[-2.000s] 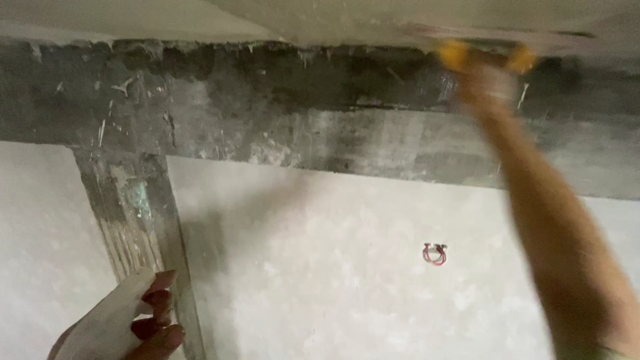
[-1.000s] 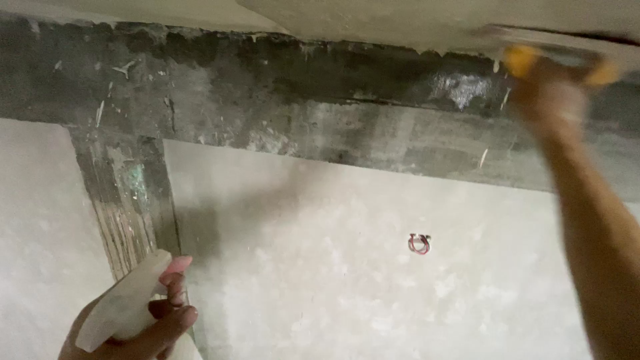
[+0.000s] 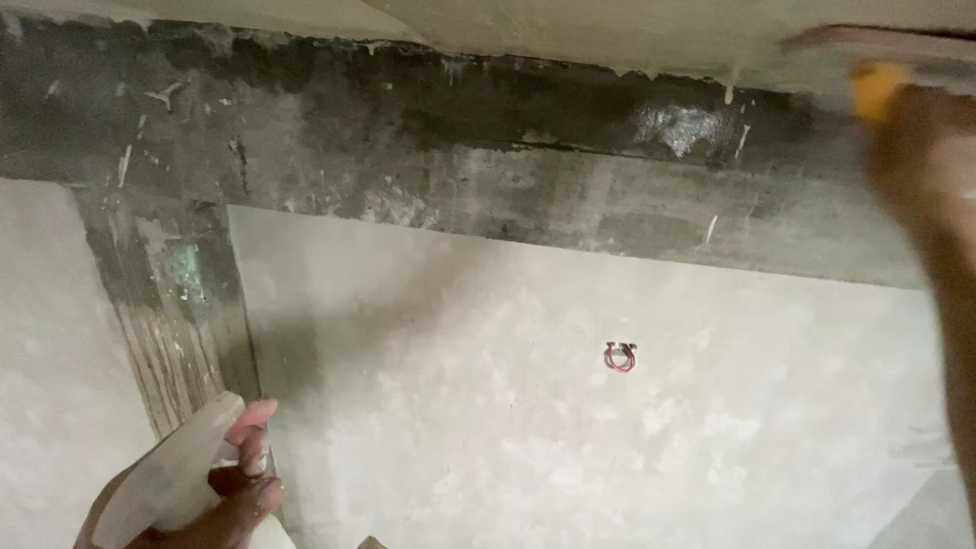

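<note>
At the upper right, my right hand [image 3: 926, 145] grips the yellow handle [image 3: 877, 90] of a long, flat-bladed trowel [image 3: 907, 49], blurred and partly cut off by the frame. Its blade lies along the pale plastered ceiling surface [image 3: 579, 34], close above a dark grey concrete beam [image 3: 473, 114]. At the lower left, my left hand [image 3: 221, 503] is bent around a whitish, putty-coloured piece [image 3: 168, 465]; whether this is a tool or a lump of material I cannot tell.
Below the beam spreads a pale skimmed wall [image 3: 496, 396]. Red and dark wires [image 3: 621, 357] stick out of a small hole in it. A rough grey concrete column [image 3: 171, 305] runs down at the left. A small object's tip [image 3: 371, 542] shows at the bottom edge.
My right hand has moved to the right along the ceiling edge with the trowel. My left hand stays at the lower left, around the whitish piece.
</note>
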